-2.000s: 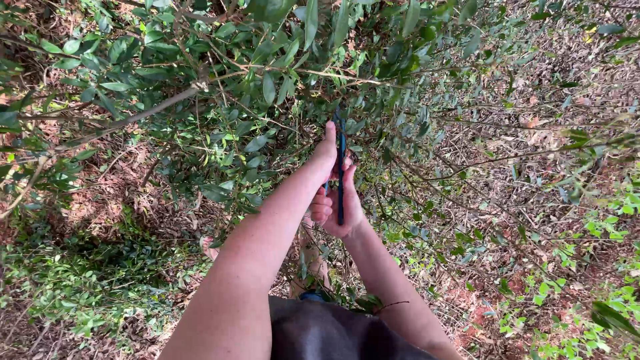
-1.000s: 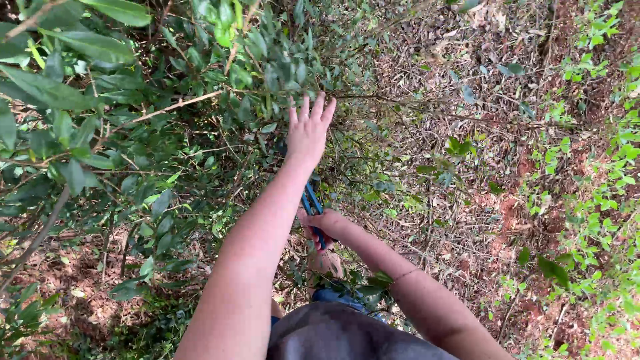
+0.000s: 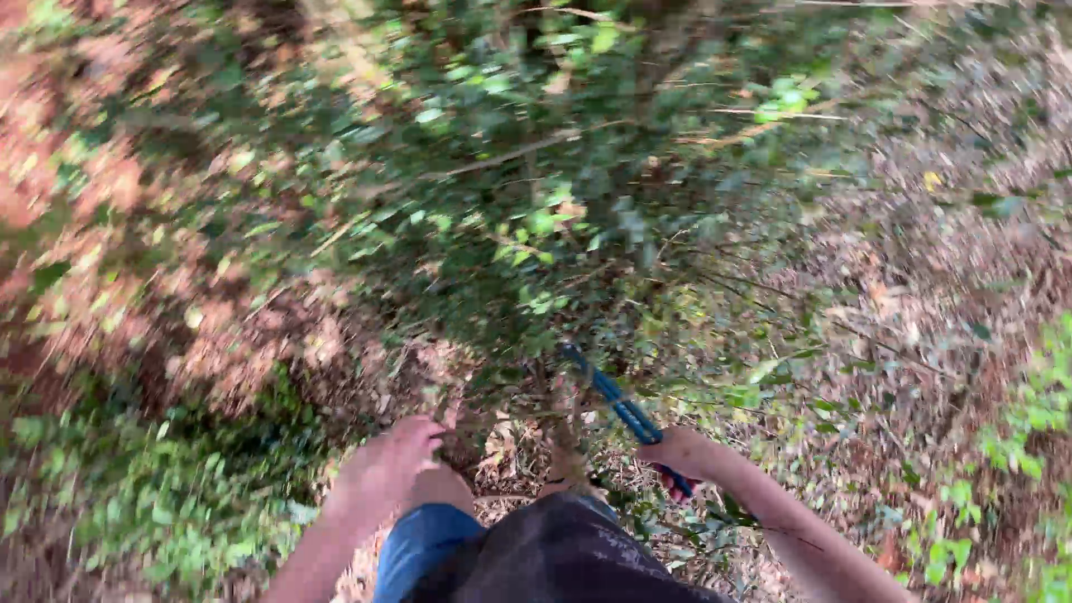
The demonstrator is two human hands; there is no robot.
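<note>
My right hand [image 3: 682, 459] is closed round the lower end of a blue hand tool [image 3: 624, 408], at the lower right of centre. The tool slants up and left toward the leaves; its far end is dark and blurred, so its exact kind is unclear. My left hand [image 3: 410, 445] hangs at the lower left of centre, in front of my thigh, smeared by motion. Nothing shows in it, but how its fingers lie cannot be made out. A leafy green shrub [image 3: 519, 218] spreads ahead of both hands.
Thin bare branches [image 3: 519, 155] cross the shrub. Low green plants [image 3: 167, 494] grow at the lower left, with more at the right edge. Leaf litter [image 3: 879, 301] covers the ground at right, and reddish soil [image 3: 92, 193] shows at left. My legs are below.
My left hand, spread among the leaves a second ago, has come down and left toward my body. Both hands were together at the tool two seconds ago. The view has shifted and blurred.
</note>
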